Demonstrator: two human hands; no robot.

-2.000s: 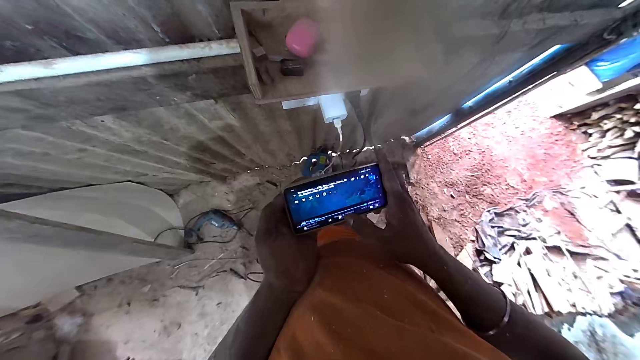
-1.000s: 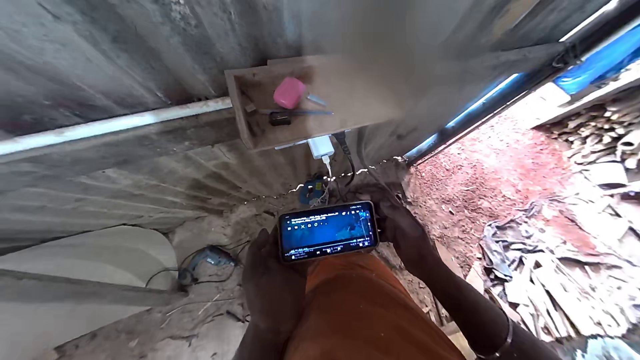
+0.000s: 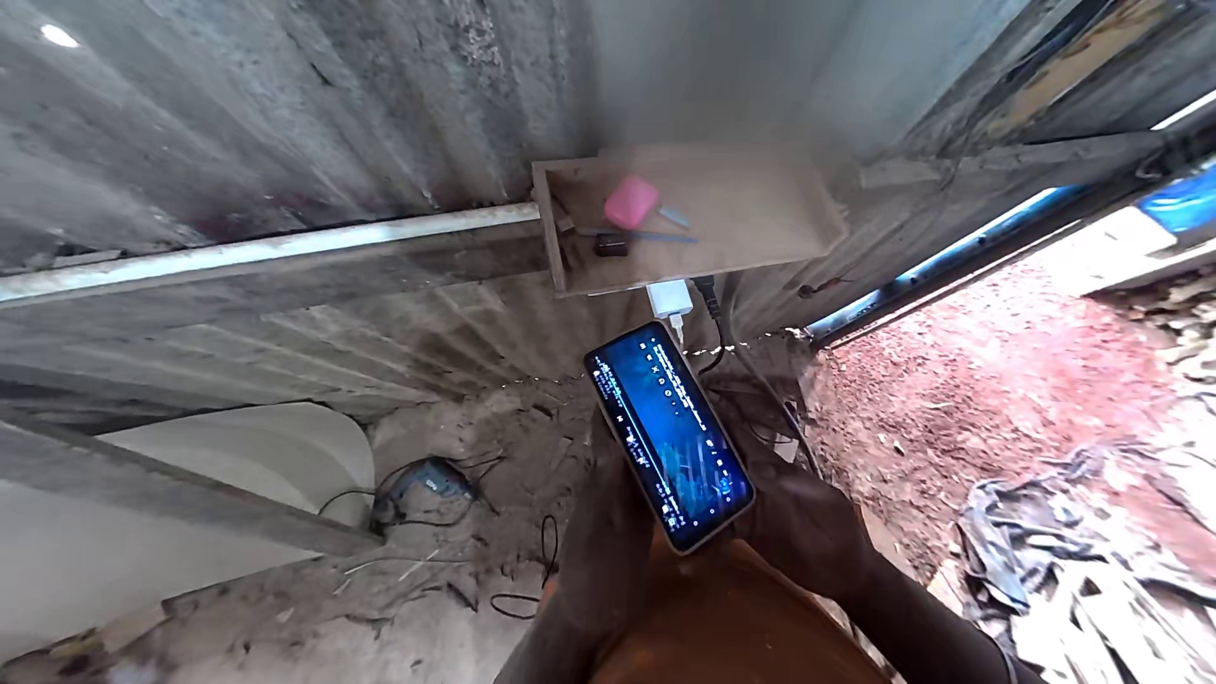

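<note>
A smartphone (image 3: pixel 671 439) with a lit screen is held tilted, close to upright, in front of my orange clothing. My left hand (image 3: pixel 608 537) grips its left edge and my right hand (image 3: pixel 803 518) holds its lower right edge; the fingers behind it are hidden. Just above the phone, a white charger (image 3: pixel 670 299) with a white cable is plugged in under a wooden tray shelf (image 3: pixel 703 273). A black plug (image 3: pixel 706 294) sits beside the charger. The shelf holds a pink case (image 3: pixel 632 201), a small dark item (image 3: pixel 611 245) and thin blue items.
A corded power tool (image 3: pixel 432 483) lies on the dusty ground at left, beside a pale curved panel (image 3: pixel 275 456) and a wooden beam. Corrugated metal wall (image 3: pixel 380 114) stands ahead, with a white pipe (image 3: pixel 285 249) along it. At right are reddish ground and a heap of scraps (image 3: pixel 1073 541).
The phone has turned from lying sideways to nearly upright, still between both hands. My hands have shifted with it.
</note>
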